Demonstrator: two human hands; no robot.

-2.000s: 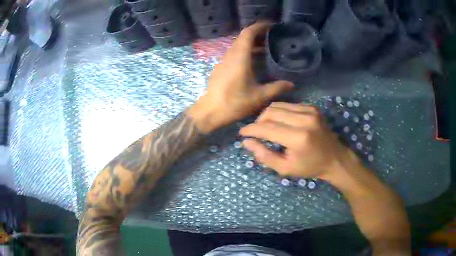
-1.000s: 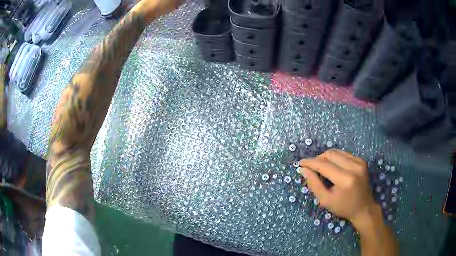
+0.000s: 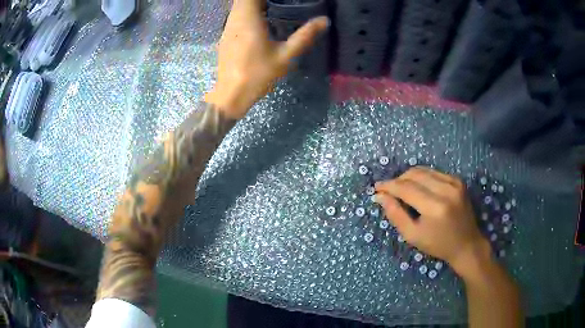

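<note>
My left hand [image 3: 253,61] is at the top edge, partly cut off. Its thumb is spread across the front of a dark housing [image 3: 296,14]; its fingers run out of the picture, so the hold cannot be seen. My right hand [image 3: 426,214] is low over the pile of small dark knobs with pale round tops. Its thumb and forefinger are closed at one small knob [image 3: 371,191] at the pile's left side. More loose knobs [image 3: 419,257] lie in front of and around this hand.
Stacked dark housings [image 3: 367,38] stand along the far edge, some leaning at the right. A pink-red strip [image 3: 398,91] lies before them. Bubble wrap [image 3: 269,224] covers the bench. Pale blue-grey parts [image 3: 25,102] lie at the far left. A dark orange-edged item [image 3: 580,211] is at the right edge.
The housing seen by my left hand two seconds ago is gone from there. My left hand went far left, then came back right to the stacks. My right hand moved to the knobs' left side.
</note>
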